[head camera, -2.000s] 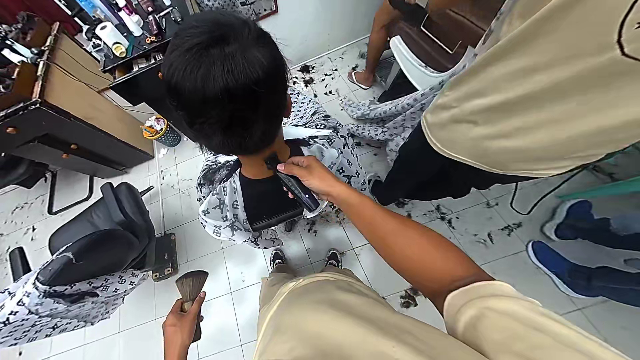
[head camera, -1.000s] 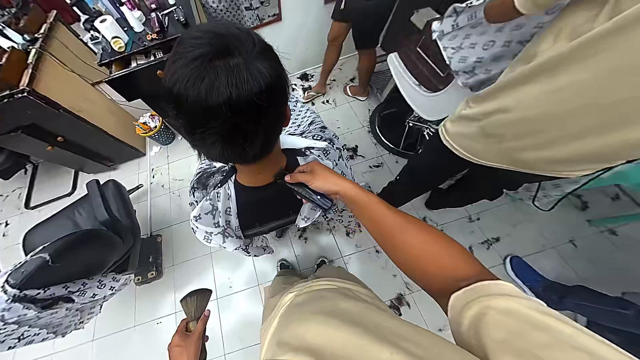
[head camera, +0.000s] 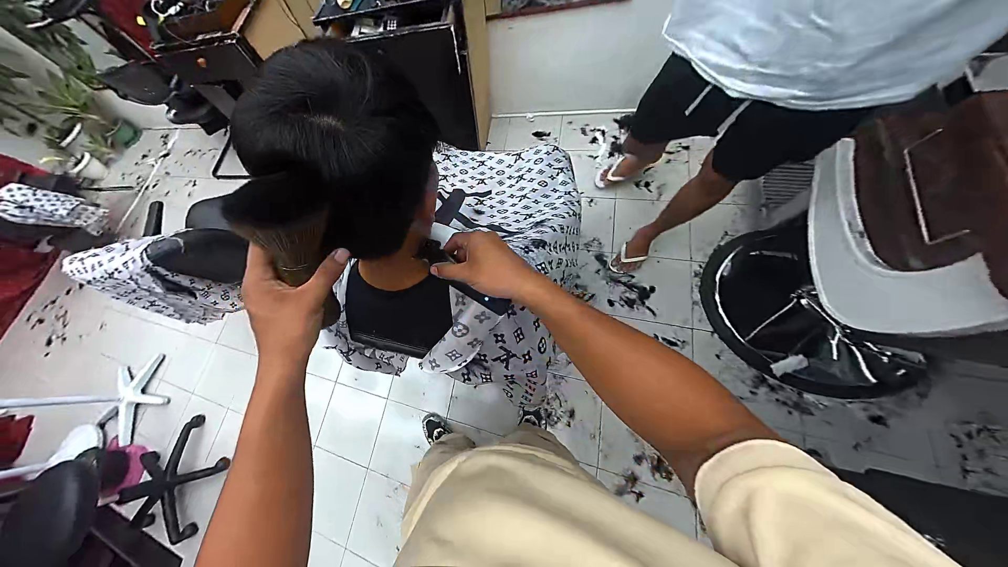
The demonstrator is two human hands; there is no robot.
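Observation:
A seated person with short black hair faces away from me, wrapped in a white-and-black patterned barber's cape. My right hand holds dark hair clippers at the right side of the neck, their head partly hidden by my fingers. In my left hand is a neck duster brush, raised beside the left back of the person's head; its dark bristles overlap the hair. A black chair back stands behind the person's shoulders.
Another person in black shorts stands at the upper right, near a brown-and-white barber chair. Cut hair lies on the white tiles. To the left are a cape-draped chair and a black star-shaped chair base. A dark cabinet stands ahead.
My left hand has come up with the brush from low at the left to beside the seated person's head. My right hand remains at the neck with the clippers. The view has shifted.

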